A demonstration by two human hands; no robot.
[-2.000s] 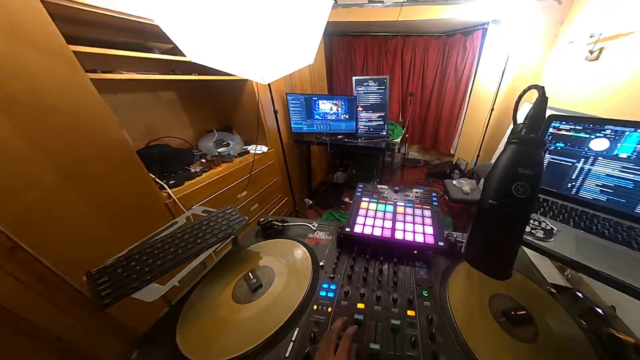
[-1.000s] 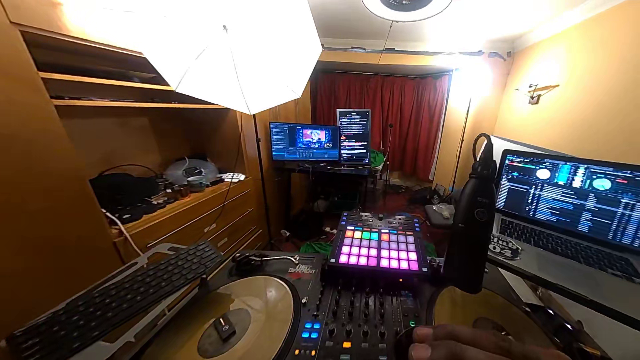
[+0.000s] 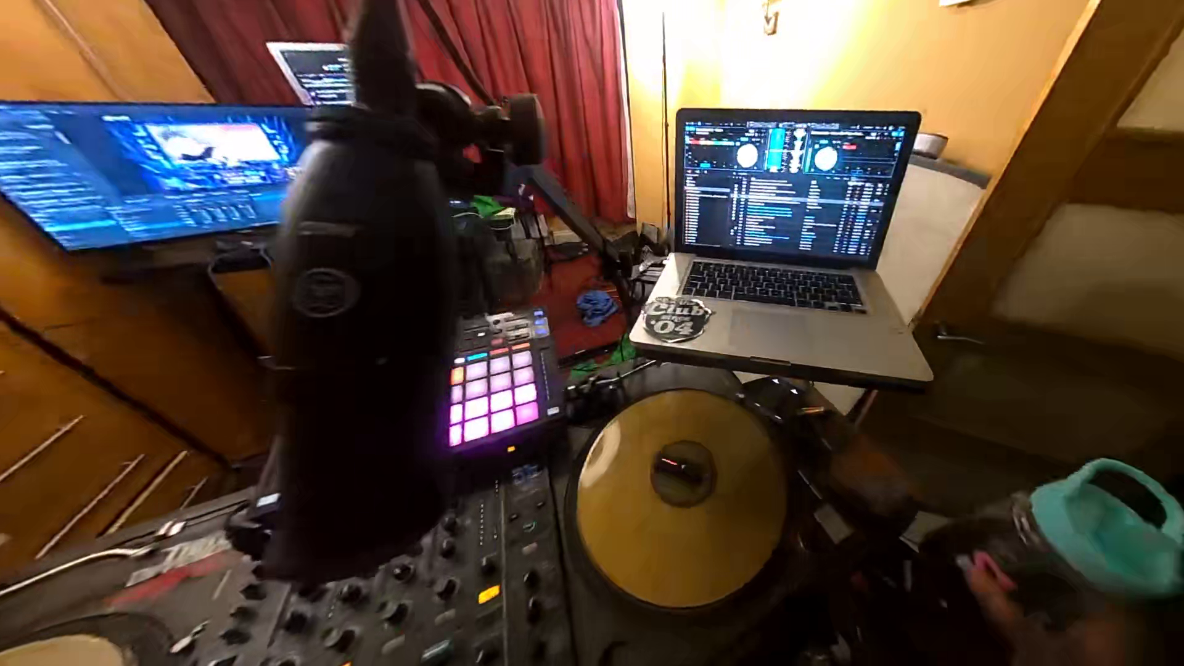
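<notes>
At the lower right, my right hand (image 3: pixel 1004 601), dim and blurred, is at the body of a drinks bottle with a teal handled lid (image 3: pixel 1101 532); blur hides whether its fingers close round it. I cannot make out my left hand. Left of the bottle lies a turntable with a gold record (image 3: pixel 684 546). A DJ mixer (image 3: pixel 444 592) with knobs and a lit orange button adjoins it. Beyond the mixer, a pad controller (image 3: pixel 495 398) glows pink and purple. The edge of another gold record (image 3: pixel 65 652) shows at the bottom left.
A black microphone (image 3: pixel 361 388) hangs close in front, covering part of the mixer and controller. An open laptop (image 3: pixel 786 314) with DJ software stands raised behind the right turntable. A monitor (image 3: pixel 222 199) is at the left, with wooden drawers (image 3: pixel 102 472) below. Cables run behind the gear.
The view has swung strongly to the right. A hand was low over the mixer two seconds ago, then near the right record; now my right hand is by the bottle.
</notes>
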